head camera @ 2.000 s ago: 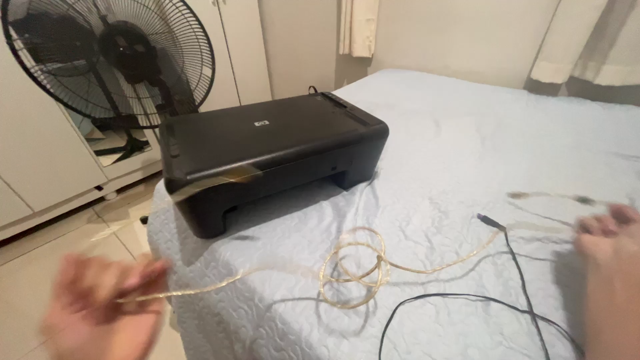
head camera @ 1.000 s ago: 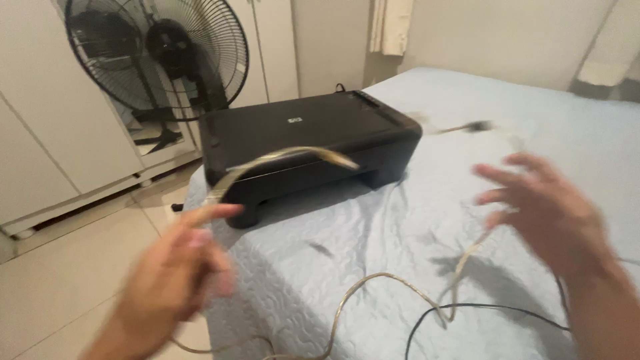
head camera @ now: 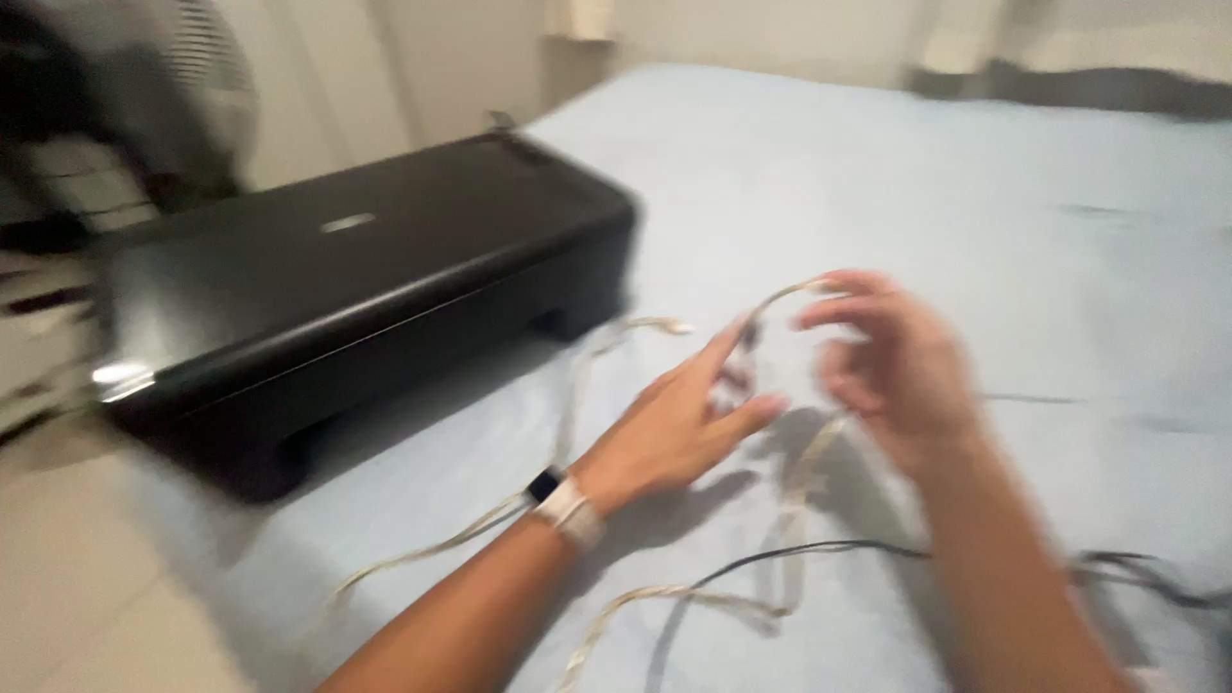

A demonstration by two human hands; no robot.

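Note:
My left hand [head camera: 679, 414], with a banded watch on its wrist, reaches over the bed beside the beige cable [head camera: 784, 292]. A raised stretch of that cable arcs from near its fingertips to the fingers of my right hand [head camera: 890, 361], which are bent around it. Blur hides whether the left fingers grip it. Lower down, the cable [head camera: 674, 592] loops loosely on the light blue cover. One beige cable end [head camera: 674, 327] lies between my left hand and the black HP printer [head camera: 366, 279].
A black cable [head camera: 818, 547] runs across the light blue bedcover [head camera: 818, 173] below my hands. A fan [head camera: 207, 87] stands behind the printer at the left, by white cabinet doors [head camera: 327, 77]. Tiled floor [head camera: 87, 568] shows at the lower left.
My hands, wide apart two seconds ago, are now close together over the bed, to the right of the printer. The coil of beige cable has come loose. The view has shifted closer.

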